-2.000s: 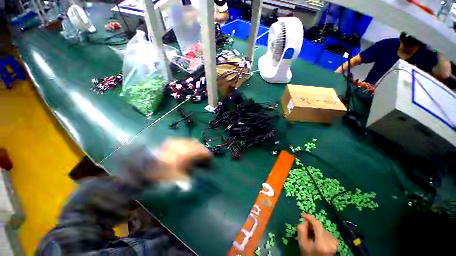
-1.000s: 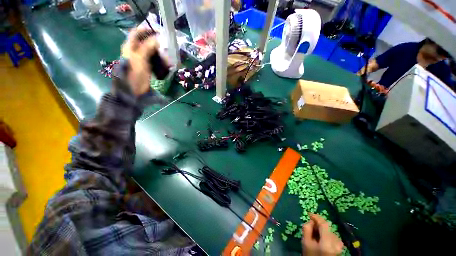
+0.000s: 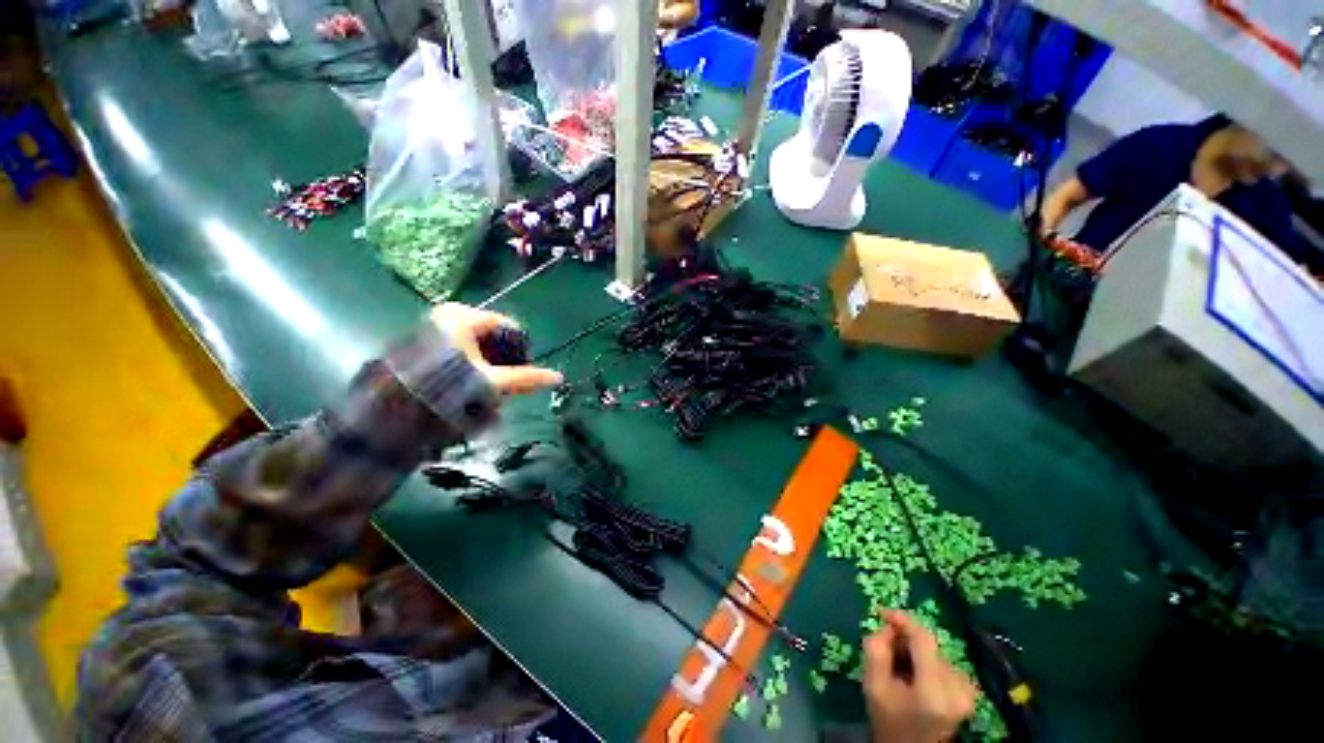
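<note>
My left hand (image 3: 487,356) is above the bench left of the black lead pile (image 3: 726,349), closed on a black coiled lead (image 3: 504,346); a cord runs from it toward the pile. Another black lead bundle (image 3: 624,537) lies before me, its thin wire ends across the orange strip (image 3: 755,581). My right hand (image 3: 918,682) is curled over the loose green terminal blocks (image 3: 908,530) at the bottom edge; a dark spot shows between its fingers, but whether it holds something is unclear. The electric screwdriver (image 3: 1002,675), dark with a yellow mark, lies right of it.
A bag of green pieces (image 3: 428,218) and mixed connector leads (image 3: 559,225) stand near the shelf post (image 3: 633,145). Behind are a white fan (image 3: 842,131), a cardboard box (image 3: 922,298) and a pale equipment case (image 3: 1191,305). A person in dark blue sits at back right.
A black lead bundle now lies left of the orange strip. My left hand reached up over the green bag, then came back down toward the lead pile. My right hand has barely moved.
</note>
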